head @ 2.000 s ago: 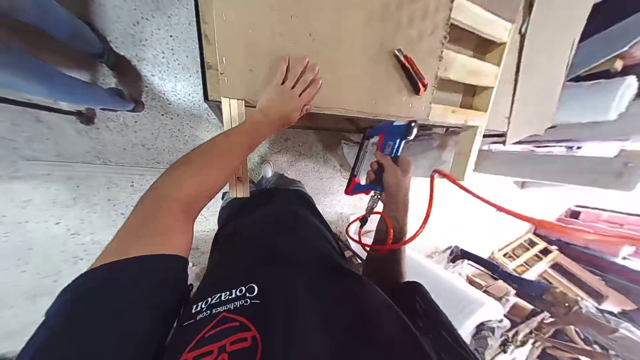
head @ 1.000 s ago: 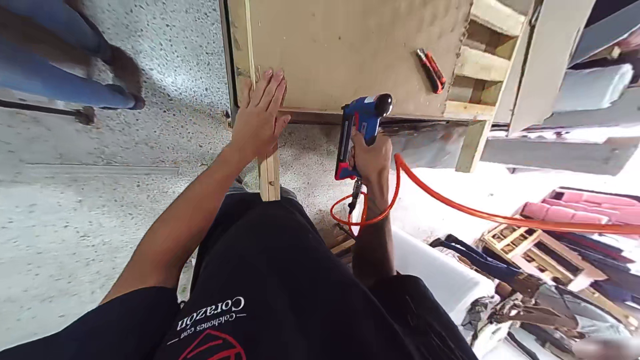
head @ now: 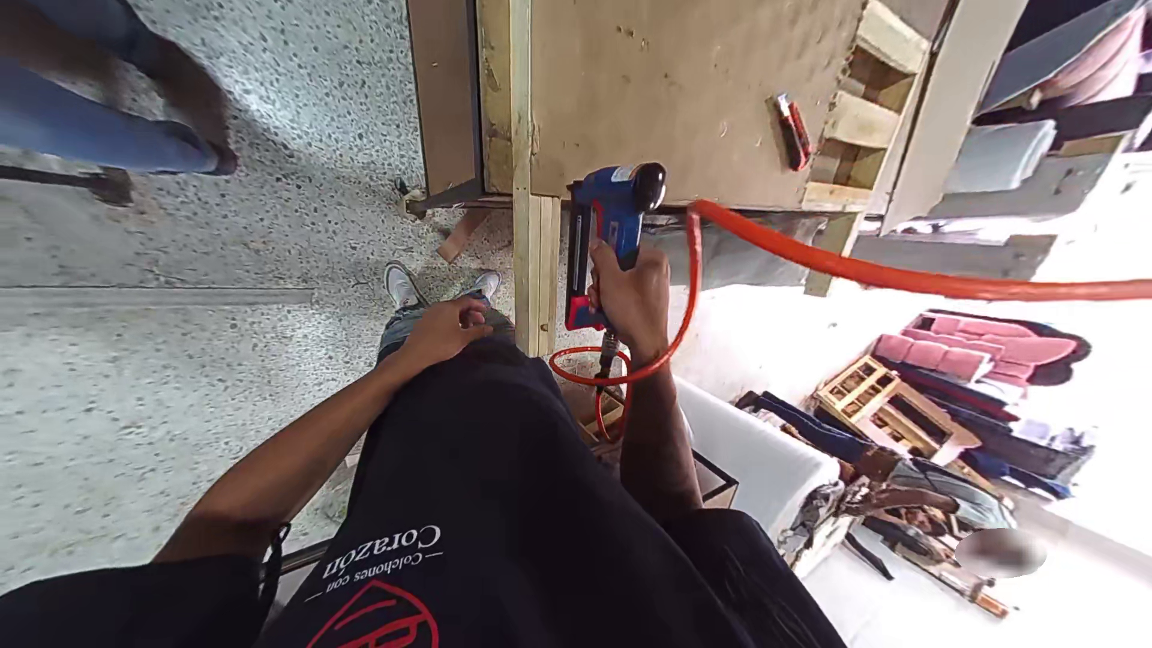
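My right hand (head: 633,297) grips a blue pneumatic nail or stapling gun (head: 615,211) by its handle, with a red air hose (head: 810,256) joined at its base. The gun stands upright in view, beside wooden strips (head: 537,270) that stick out past the table edge. My left hand (head: 447,335) is near my thigh, its fingers curled, with nothing visible in it. A brown fiberboard sheet (head: 666,108) lies on the work table, a long light wooden strip (head: 521,90) along its left side. On the sheet rests a red utility knife (head: 794,133).
A wooden frame with slats (head: 864,117) borders the sheet on the right. A wood offcut (head: 463,236) lies on the speckled floor below the table. Another person's legs (head: 99,117) are at upper left. Upholstery pieces (head: 981,346) and a small wooden frame (head: 891,409) stand at lower right.
My left hand has moved off the sheet to the wooden strips, then down beside my thigh. My right hand still holds the gun. The view has shifted left.
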